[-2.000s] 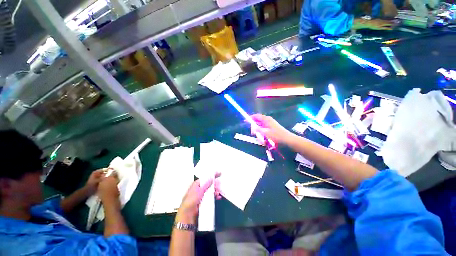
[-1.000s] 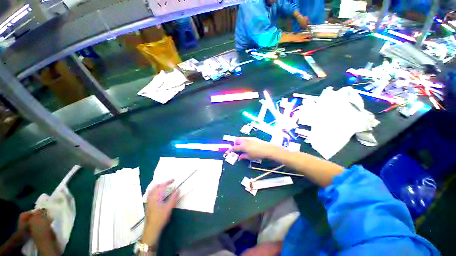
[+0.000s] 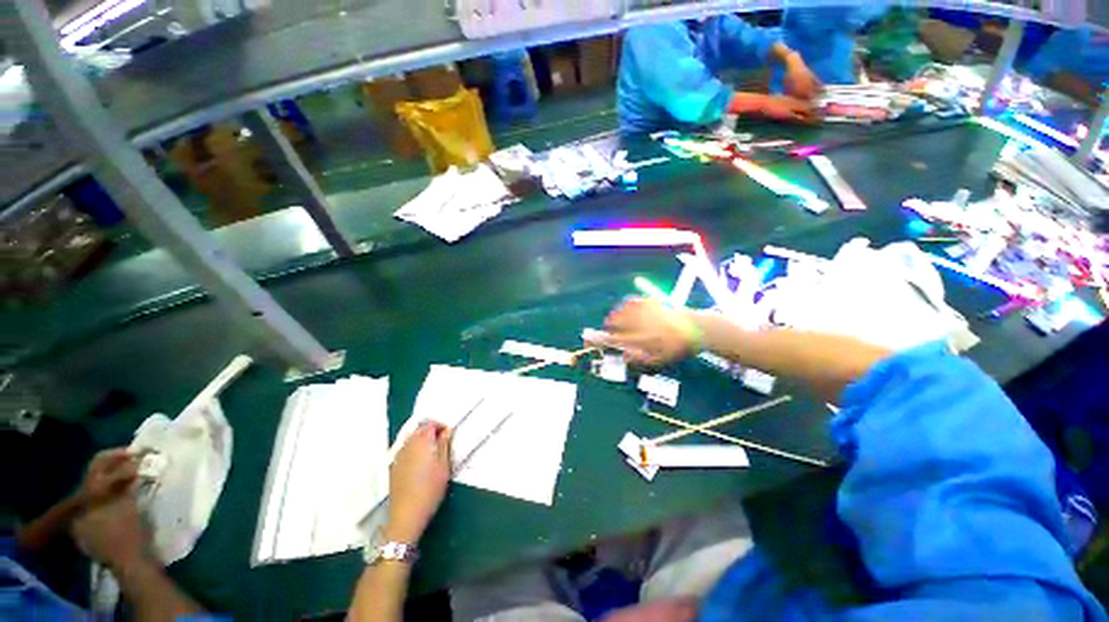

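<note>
My left hand (image 3: 421,471) is closed on a thin grey strip (image 3: 375,516) that shows below the hand, over the left edge of a flat white sheet (image 3: 529,459). Thin dark lines cross the sheet. My right hand (image 3: 651,333) is low over the belt beyond the sheet, fingers bent down and blurred. At its fingertips are an unlit white strip (image 3: 533,352), a thin tan stick (image 3: 547,363) and a small white square (image 3: 611,366). Whether it grips any of them cannot be told.
A stack of white strips (image 3: 322,468) lies left of the sheet. A lit strip (image 3: 626,238) lies farther off. Right are a glowing pile, a white cloth (image 3: 870,298) and crossed tan sticks (image 3: 718,423). A person's hands (image 3: 112,510) hold white cloth at left. Another person works across the belt.
The view has swung slightly. The blue-lit strip at my right fingertips no longer shows lit; a white unlit strip shows there. My left hand stays by the sheet with the grey strip.
</note>
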